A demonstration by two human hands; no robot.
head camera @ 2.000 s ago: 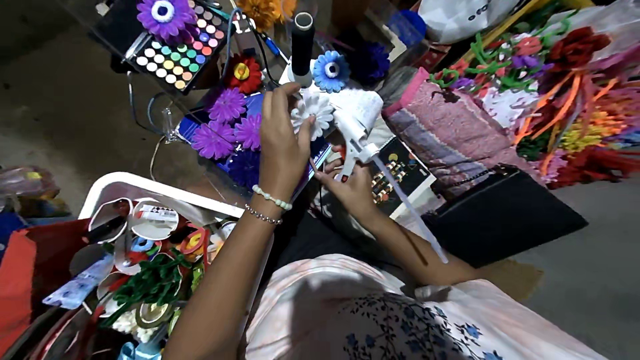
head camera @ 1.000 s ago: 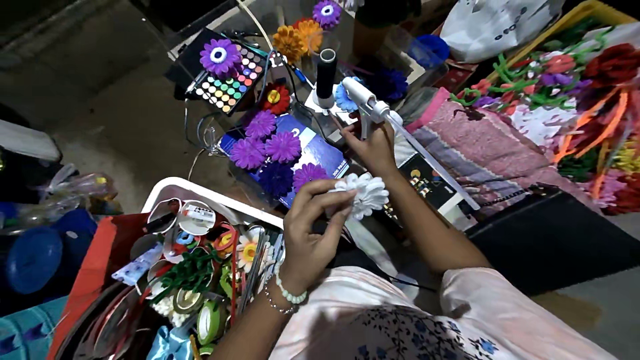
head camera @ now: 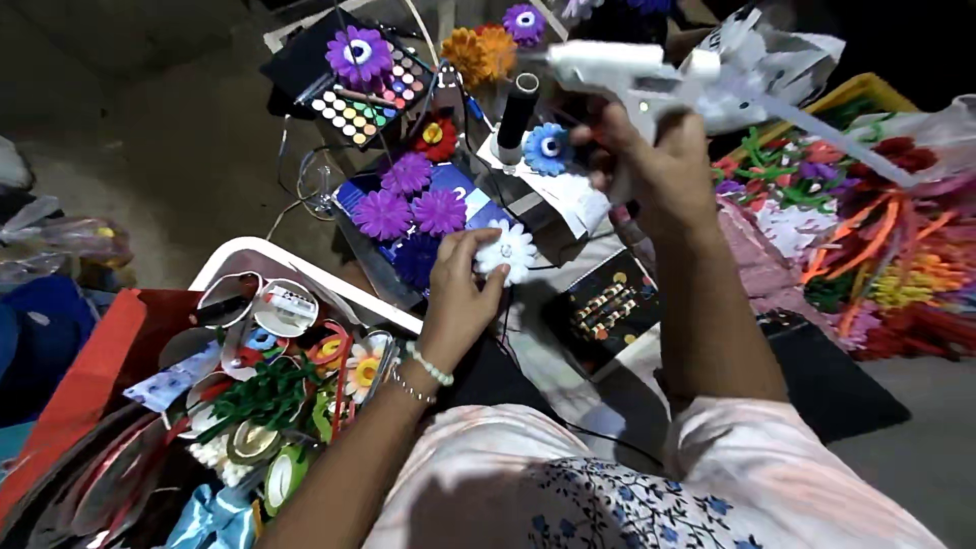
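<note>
Between the thumb and fingers of my left hand [head camera: 465,286] is a white artificial flower [head camera: 509,252], its petals spread and its centre facing up. My right hand [head camera: 648,164] grips a white hot glue gun [head camera: 621,69], raised at upper right, with a long glue stick [head camera: 839,141] sticking out of its back. Left of the gun's handle lies a blue flower with an eye-like centre [head camera: 547,149], beside an upright black cylinder [head camera: 517,114]. Purple flowers [head camera: 408,174] rest on a blue packet [head camera: 457,183] just beyond my left hand.
A white-rimmed bin [head camera: 305,274] of ribbons, tapes and green chenille stems stands at lower left. A colour palette [head camera: 366,107] with a purple flower on it lies at upper left. A patterned black box [head camera: 602,305] sits below my right hand; coloured craft stems [head camera: 900,267] fill the right side.
The glue gun has moved up and away from my body in my right hand. My left hand has carried the white flower forward, close to the purple flowers.
</note>
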